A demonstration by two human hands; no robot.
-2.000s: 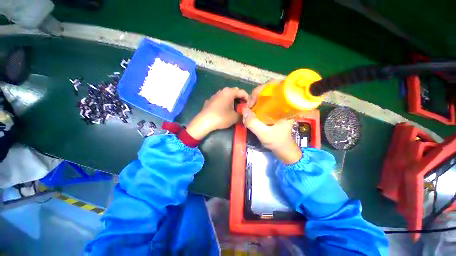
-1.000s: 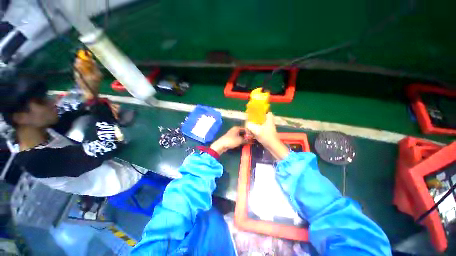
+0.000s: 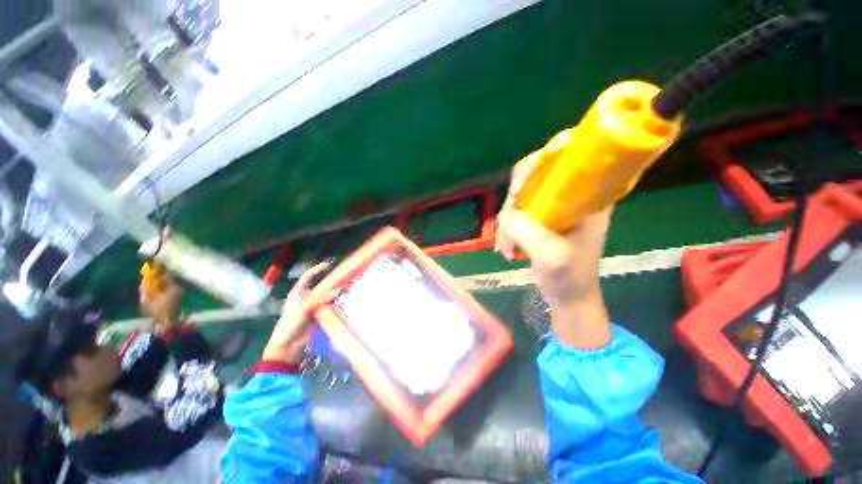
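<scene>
My left hand [image 3: 299, 317] holds the red-orange frame [image 3: 463, 301] by its upper left side. The frame is tilted and lifted in front of me, with a tablet unit [image 3: 406, 326] in it whose silver-white area shines brightly. My right hand [image 3: 558, 248] is raised to the right of the frame and grips the yellow electric screwdriver [image 3: 605, 151]. A black cord [image 3: 732, 71] runs from the screwdriver to the upper right. The screwdriver's tip is not visible.
Several red-orange frames are stacked at right [image 3: 704, 331], one holding a tablet. More framed units lie on the green belt [image 3: 449, 219], [image 3: 775, 165]. The round dish [image 3: 536, 310] is partly hidden behind my right arm. A seated person [image 3: 104, 388] is at left. The blue bin is mostly hidden.
The framed tablet has left the bench and is now lifted and turned, in my left hand. My right hand has moved up and right with the screwdriver, away from my left hand.
</scene>
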